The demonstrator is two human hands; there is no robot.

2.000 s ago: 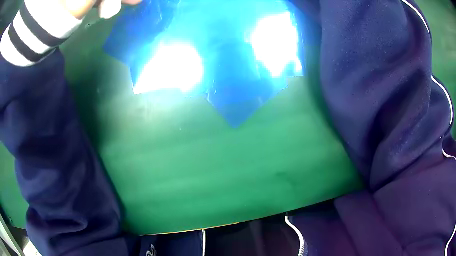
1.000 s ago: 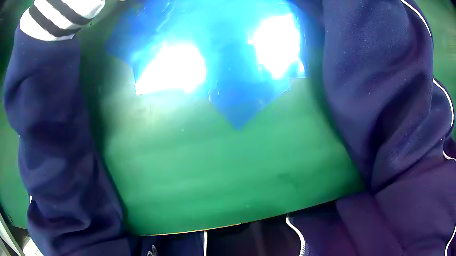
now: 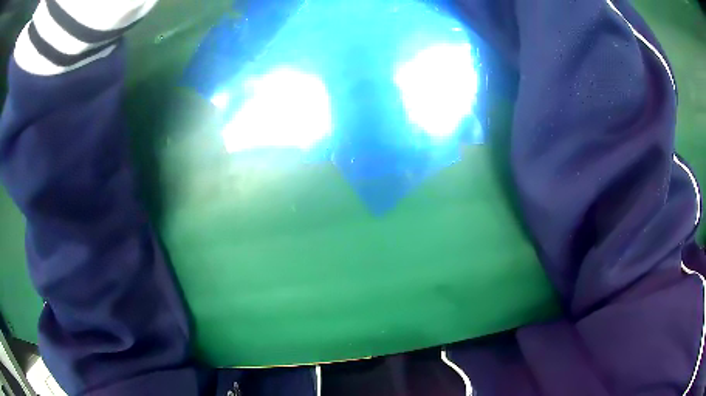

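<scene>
A pile of glossy translucent blue film (image 3: 379, 182) lies on the green worktop (image 3: 348, 286) at the top middle, between my two forearms. Two strong white glare patches hide part of it. One corner of the film points down toward my body. My left hand is out of the picture beyond the top left edge; only its striped white cuff and navy sleeve show. My right hand is out of the picture beyond the top edge; only the navy sleeve shows. What either hand holds is hidden.
The worktop's front edge (image 3: 310, 363) runs close to my body. My left sleeve (image 3: 85, 216) and right sleeve (image 3: 596, 155) rest at the two sides. A pale object (image 3: 42, 380), partly cut off, shows at the bottom left corner.
My left fingers, seen at the top left two seconds ago, have gone out of view. The left cuff has shifted. The film appears slightly lower and further right in the picture.
</scene>
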